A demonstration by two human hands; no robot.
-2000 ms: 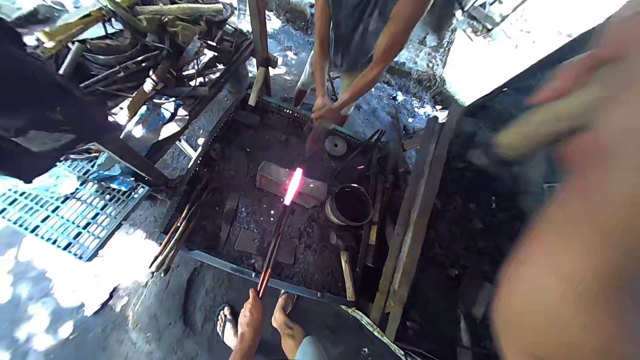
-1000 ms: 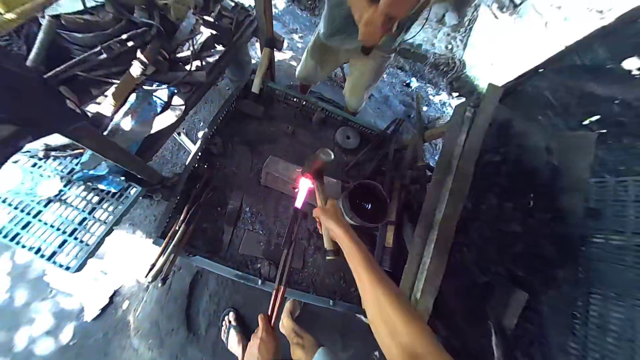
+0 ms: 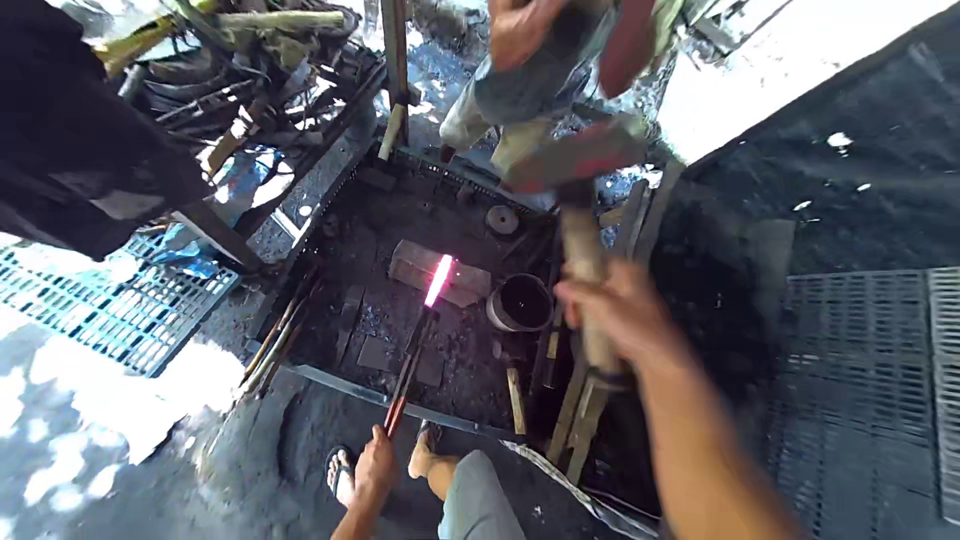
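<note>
My left hand [image 3: 377,463] is closed around the red handles of long metal tongs [image 3: 409,367]. Their far ends meet a glowing piece of hot metal [image 3: 439,281], which lies across a rectangular anvil block [image 3: 409,264]. Raised at the right, my right hand [image 3: 611,304] grips the wooden handle of a hammer [image 3: 574,161]; its head is blurred and appears well above the work area, apart from the hot metal. A round container with dark contents [image 3: 520,302] stands just right of the block, and a wooden-handled tool [image 3: 516,397] lies below it.
A co-worker [image 3: 525,90] stands across the dark work bed, hands blurred above it. Its metal edge [image 3: 352,390] runs before my feet. Wooden planks [image 3: 581,427] line the right side, a pierced disc [image 3: 502,220] lies at the back, and a scrap pile and blue plastic grate [image 3: 120,307] are left.
One second ago the hammer's head was down at the glowing metal; now my right hand holds it raised. The co-worker's hands have moved. My left hand still holds the tongs.
</note>
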